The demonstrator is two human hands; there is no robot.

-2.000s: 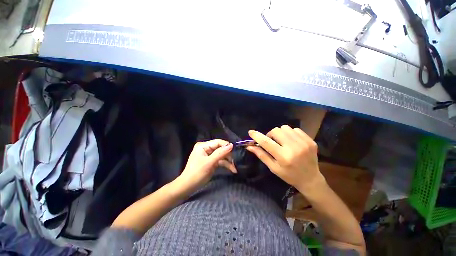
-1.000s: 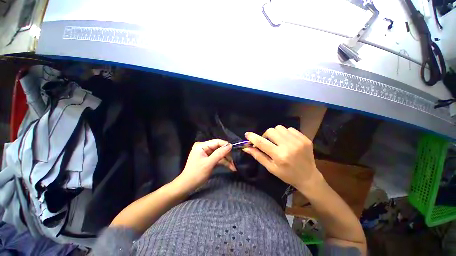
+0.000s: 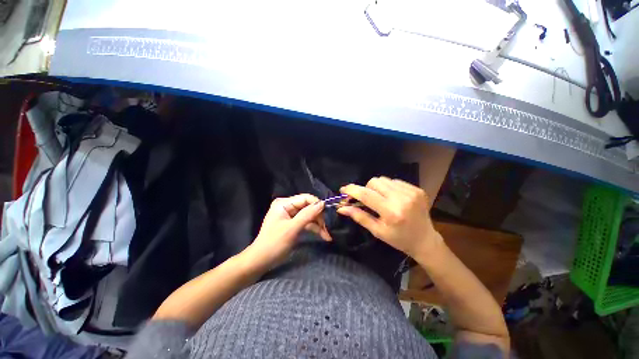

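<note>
The dark garment piece [image 3: 350, 158] lies over the lap below the table edge, dim and hard to outline. My left hand [image 3: 289, 223] pinches a small bit of its dark edge between thumb and forefinger. My right hand [image 3: 392, 214] holds small thread snips [image 3: 335, 200], which show as a thin shiny bluish-purple strip between the fingertips of both hands. The snips' tip is close to my left fingertips; whether it touches the cloth cannot be told. The snips' body is mostly hidden by my right fingers.
The white table with grey, ruler-marked edge [image 3: 315, 111] spans the top. On it are a metal swing guide [image 3: 499, 55], fabric shears [image 3: 599, 70] and dark thread bits. Grey and black cloth [image 3: 91, 203] fills a red container [image 3: 26, 154] at left. A green basket [image 3: 595, 242] stands right.
My right hand has shifted slightly left, towards my left hand. My left hand stays in nearly the same place, still pinching.
</note>
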